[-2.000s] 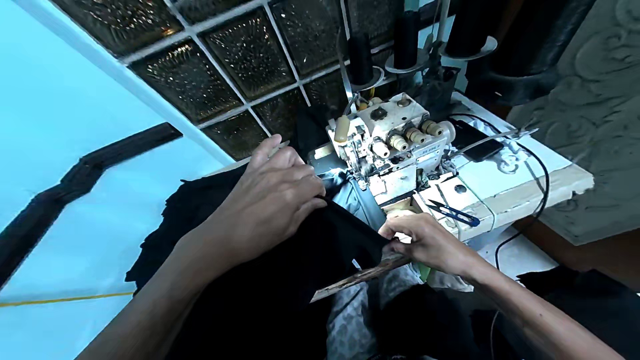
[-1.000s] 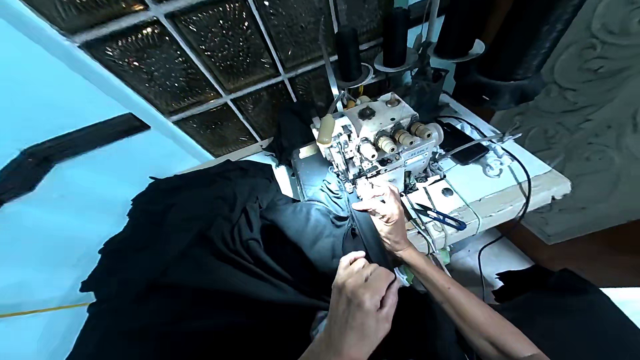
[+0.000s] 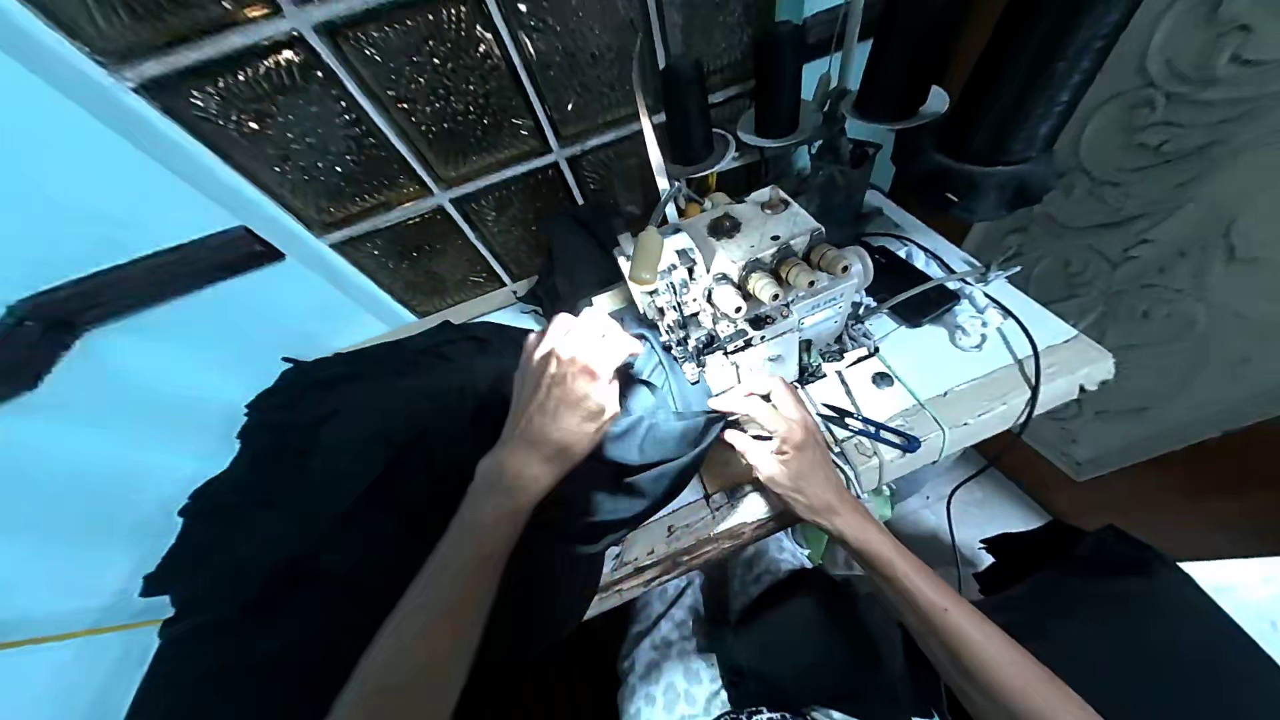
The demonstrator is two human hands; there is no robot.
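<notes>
A Juki overlock sewing machine [image 3: 760, 270] stands on a worn table, its lamp lighting the needle area. Dark fabric [image 3: 370, 500] spreads from the left up to the presser foot, looking grey-blue under the light. My left hand [image 3: 575, 385] lies on the fabric just left of the foot, fingers bent; whether it grips a fold is hard to see. My right hand [image 3: 780, 435] pinches the fabric's edge between thumb and fingers in front of the foot. Blue thread snips [image 3: 870, 428] lie on the table right of that hand.
Black thread cones [image 3: 688, 110] rise behind the machine. A phone [image 3: 910, 285] lies on the table [image 3: 1060, 370] at the right, near a black cable [image 3: 1035, 370]. More black fabric [image 3: 1120, 620] is at the lower right. A glass-block window [image 3: 450, 90] stands behind.
My left hand has moved from low in front of the table up onto the fabric beside the presser foot. My right hand has come slightly back from the needle area.
</notes>
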